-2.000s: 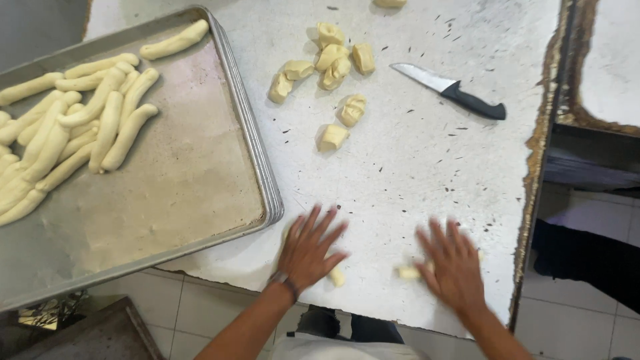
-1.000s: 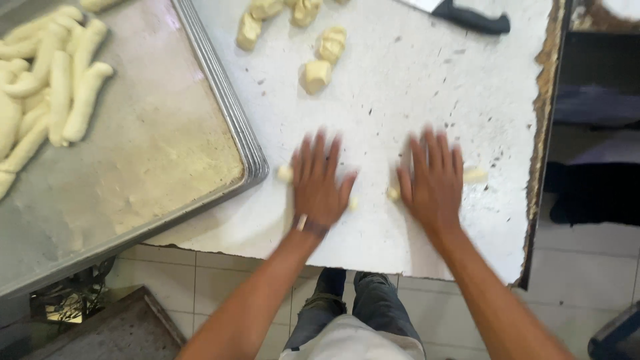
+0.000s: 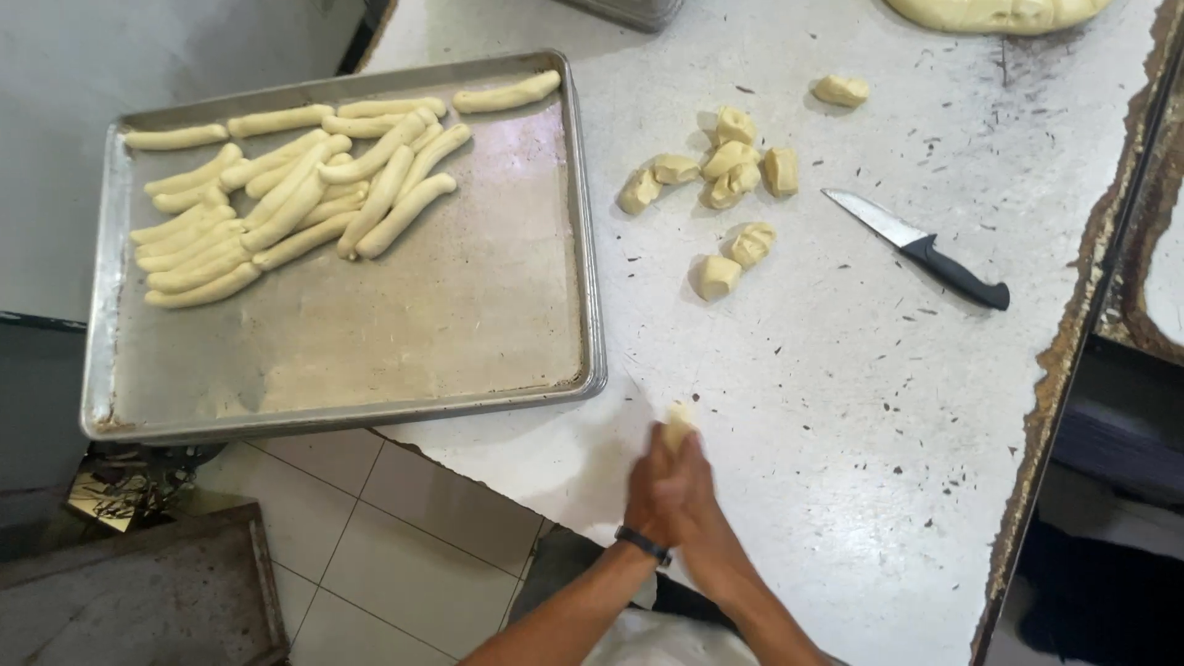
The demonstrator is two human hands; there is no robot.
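Observation:
My left hand and my right hand are pressed together near the table's front edge, with a pale piece of dough held between them and showing past the fingertips. Both hands are slightly blurred, and most of the palms is hidden. Beyond them lie two cut dough lumps, and farther back a loose cluster of several more. To the right, a knife with a black handle rests flat, its blade pointing up and left.
A metal baking tray on the left holds several rolled dough sticks and overhangs the table edge. A large dough mass lies at the far right, and another tray's corner shows at the top. The white tabletop has worn, chipped edges.
My hands were apart, palms down over dough on the table; now they are together with dough between them. The view has shifted, showing more of the tray and the far table.

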